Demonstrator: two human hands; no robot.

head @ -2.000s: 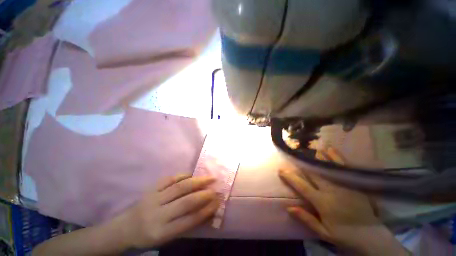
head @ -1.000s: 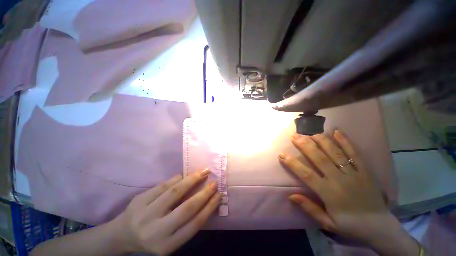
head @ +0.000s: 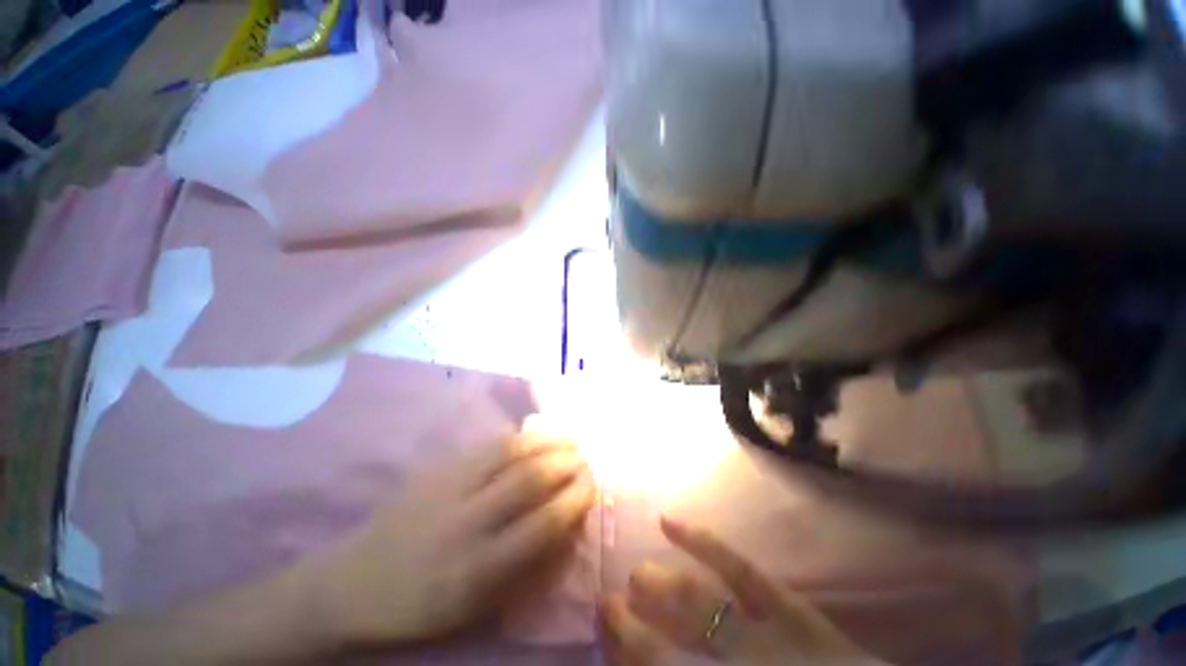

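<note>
A large dusty-pink panel lies flat on the white machine table and runs under the head of the sewing machine. My left hand lies on the panel left of the bright lamp glow, its fingertips near the glow, somewhat blurred. My right hand, with a ring, is at the bottom of the picture, partly cut off, its fingers bent near a vertical seam or edge. I cannot tell whether either hand pinches cloth. The glare hides the needle and presser foot. The narrow pink piece is not clearly visible.
More pink panels lie at the back left, and a pile of pink pieces lies on brown cardboard. A yellow packet is at the top left. A dark curved bar crosses in front of the machine head.
My right hand has moved left and down towards my left hand. My left hand has moved slightly up and covers where the narrow stitched piece lay. The view has shifted.
</note>
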